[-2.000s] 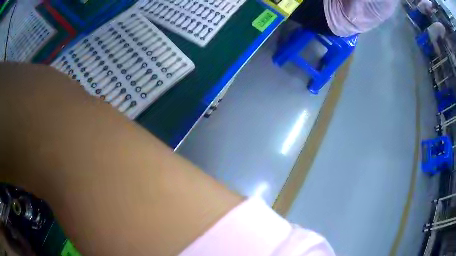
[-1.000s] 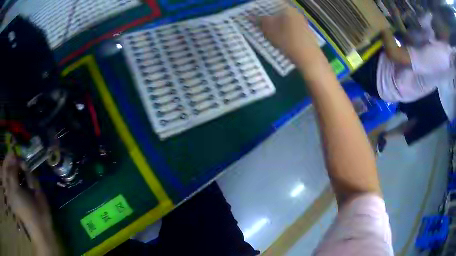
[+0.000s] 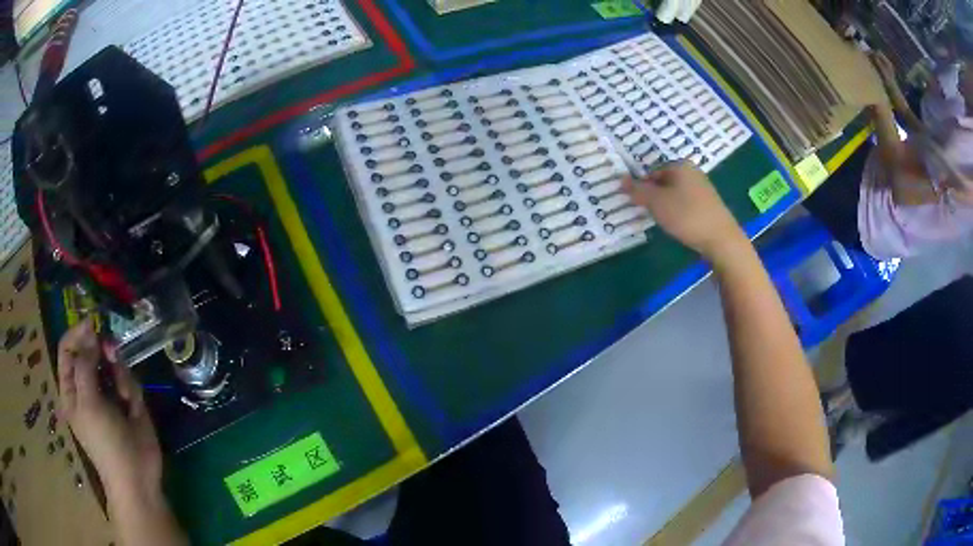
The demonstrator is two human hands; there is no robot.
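The black test fixture [image 3: 107, 149] stands at the left, with a silvery round nest [image 3: 196, 363] low on it. My left hand [image 3: 107, 411] is at the fixture's left side, its fingers around the outer end of a clear plate [image 3: 149, 339] beside the nest. Two white trays with rows of small dark-ended components lie to the right: a near tray [image 3: 414, 316] and a far tray [image 3: 736, 137]. My right hand [image 3: 683, 208] is at the near tray's right edge, fingertips pinched low over its last row. Whether they hold a component is hidden.
A large white back tray [image 3: 267, 48] lies behind the fixture. Loose dark parts lie on cardboard [image 3: 32, 427] at far left. A green label [image 3: 283, 472] is before the fixture. A cardboard stack [image 3: 768, 75] and a person in pink [image 3: 907, 203] are at right.
My right arm has swung from across the fixture out to the trays, then my right hand has moved from the far tray towards the near tray's right edge. My left hand stays by the fixture.
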